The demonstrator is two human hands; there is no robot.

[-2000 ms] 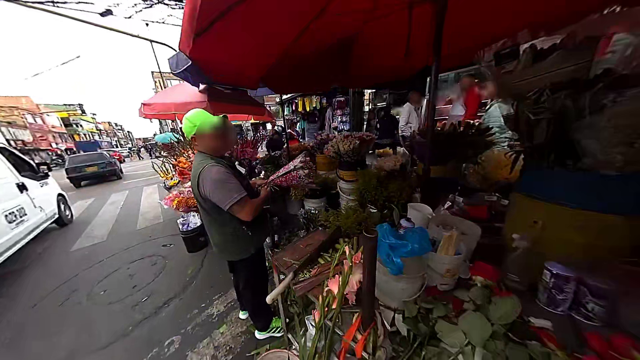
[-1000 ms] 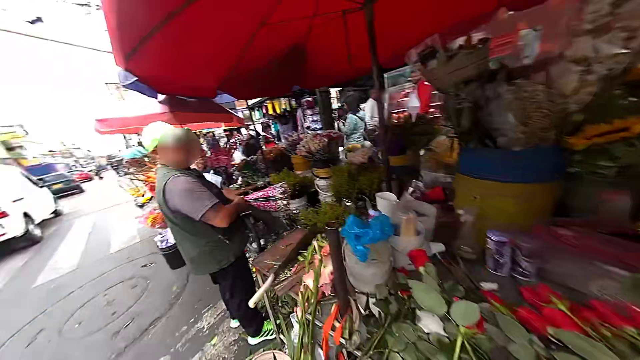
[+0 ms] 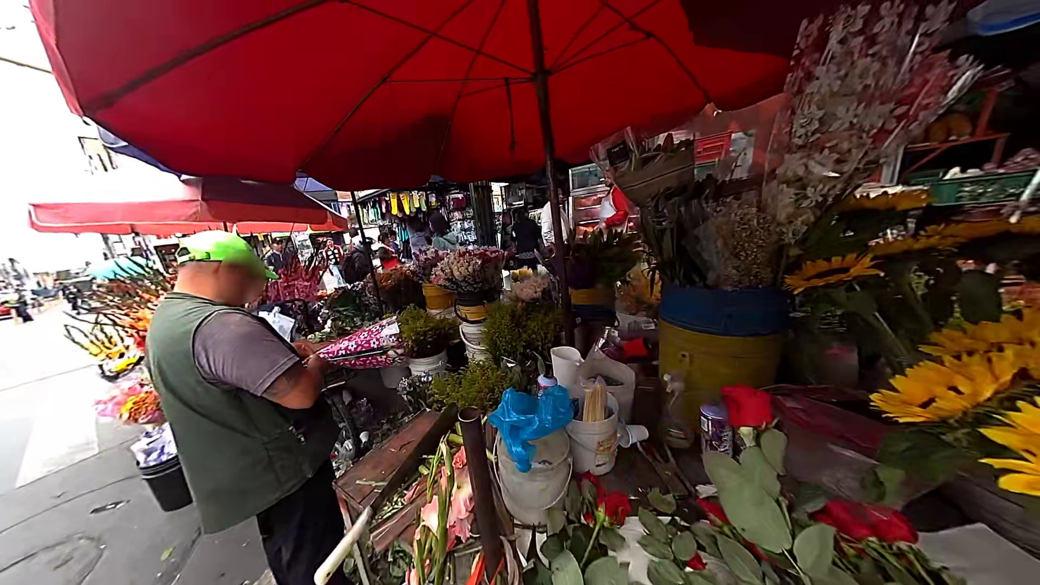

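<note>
Neither my left hand nor my right hand shows in the head view. Closest to me at the bottom lie red roses (image 3: 749, 405) with broad green leaves (image 3: 751, 496). Pink gladioli (image 3: 459, 497) stand left of them beside a metal post (image 3: 481, 487). A blue plastic bag (image 3: 532, 418) rests on a white bucket (image 3: 532, 479). Next to it, a smaller white bucket (image 3: 593, 439) holds wooden sticks. Sunflowers (image 3: 946, 386) fill the right side.
A person in a green vest (image 3: 231, 422) stands at the left, holding a patterned flower wrap (image 3: 361, 344). A red umbrella (image 3: 406, 89) on a dark pole (image 3: 548, 162) spreads overhead. A blue and yellow barrel (image 3: 719, 349) is behind the roses. A wooden board (image 3: 394, 455) lies at centre left.
The view has turned right, bringing the sunflowers into clear sight. The person in the vest still stands at the left with the flower wrap.
</note>
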